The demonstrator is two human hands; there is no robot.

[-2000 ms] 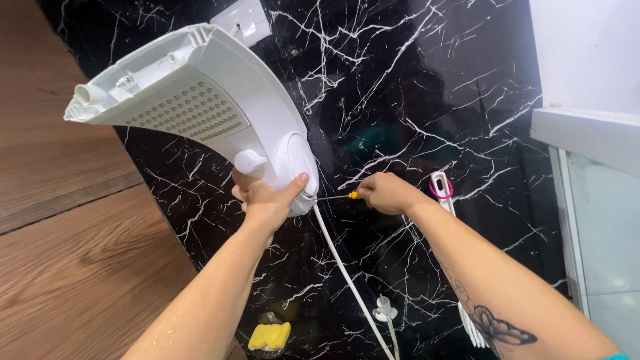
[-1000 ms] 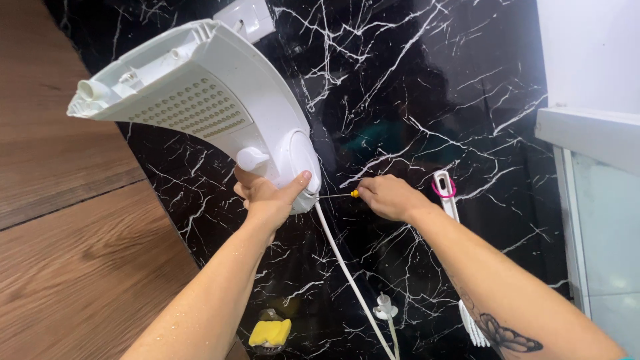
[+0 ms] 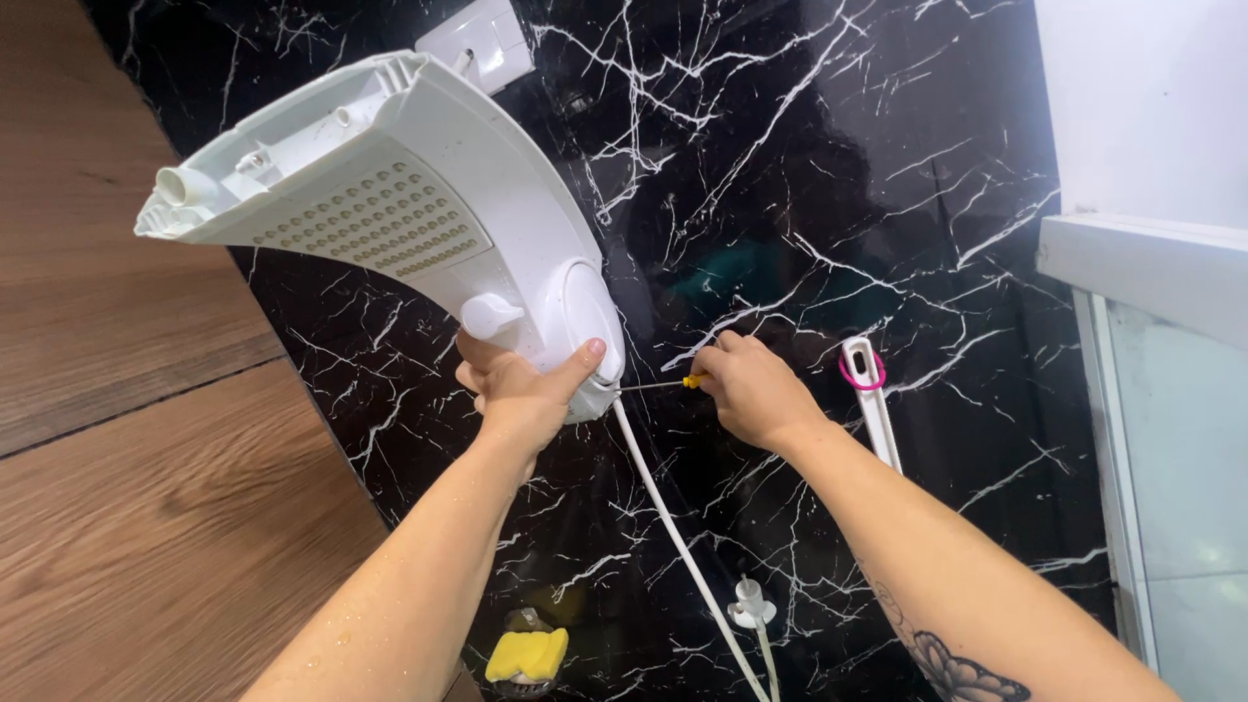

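Observation:
A white plastic electric shower head point(image 3: 507, 166) with a dotted spray plate fills the upper left. My left hand point(image 3: 522, 390) grips its rounded lower end, the thumb pressed near the oval cover. From the right, my right hand point(image 3: 756, 390) pinches the yellow handle of a thin screwdriver point(image 3: 658, 386), whose metal shaft reaches the lower edge of the shower head; the tip's exact seat is too small to make out. A white hose point(image 3: 673, 536) runs down from beside that edge. The fingers behind the shower head are partly hidden.
Black marbled wall behind bears a white socket plate point(image 3: 502, 44), a white fitting point(image 3: 751, 604) and a yellow sponge point(image 3: 527, 655) on a holder. A white-handled brush or tool point(image 3: 877, 419) with a pink ring is at right. Wooden panelling point(image 3: 195, 487) lies left, a white-framed glass panel point(image 3: 1121, 468) right.

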